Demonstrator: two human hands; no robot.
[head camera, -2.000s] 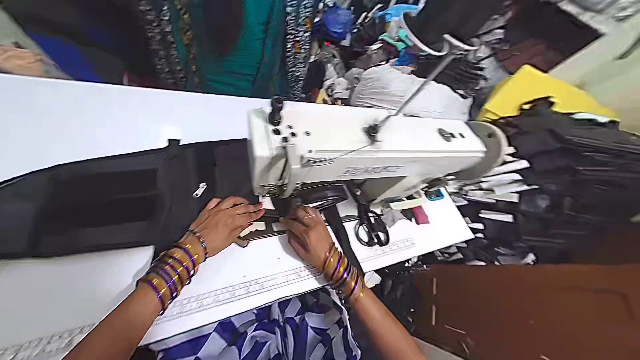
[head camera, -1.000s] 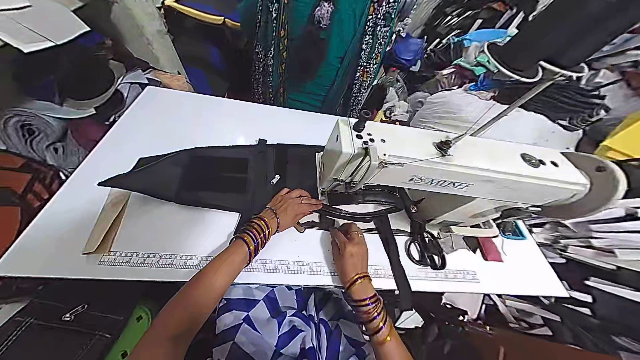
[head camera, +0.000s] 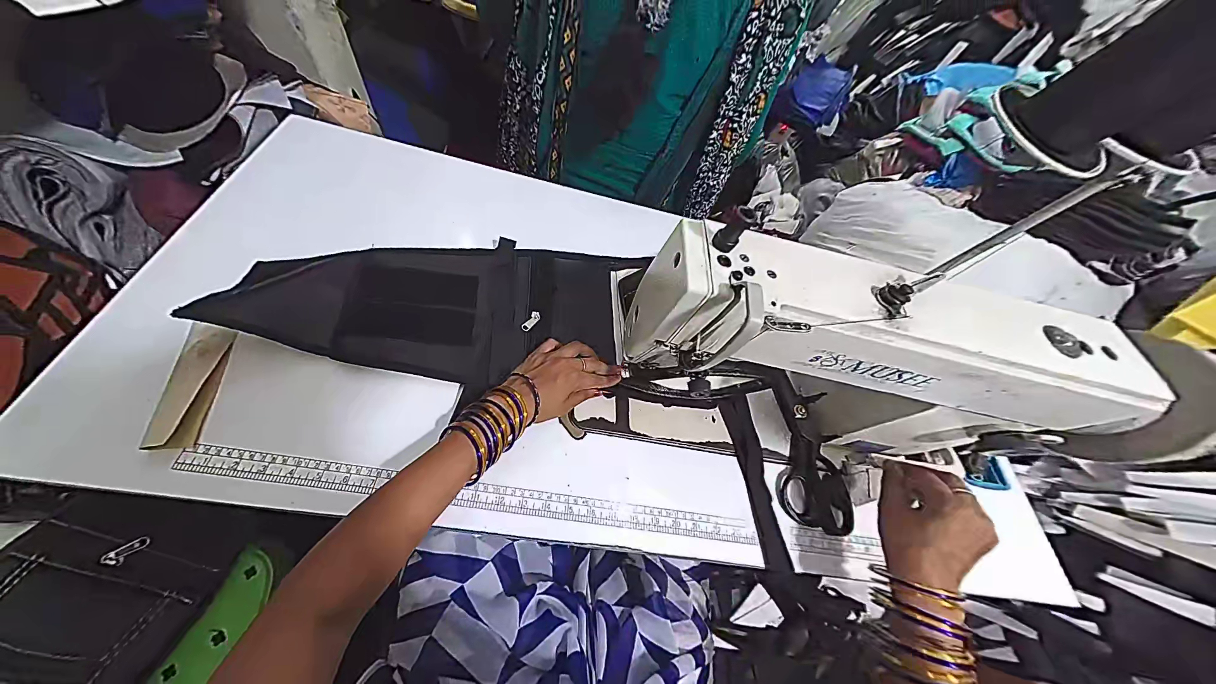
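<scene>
My left hand lies flat on the black fabric piece, its fingertips close to the needle area of the white sewing machine. A small zipper pull shows on the fabric just above that hand. My right hand is at the lower right side of the machine, fingers bent against a part under the arm; what they touch is partly hidden. Black-handled scissors lie between the hands, beside a black strip that hangs over the table's front edge.
A ruler scale runs along the front of the white table. A brown paper or card piece sits at the left. A person in green clothing is beyond the table. Fabric heaps lie behind the machine.
My right hand has moved right, from the fabric near the needle to the machine's lower right side. My left hand stays on the fabric near the needle.
</scene>
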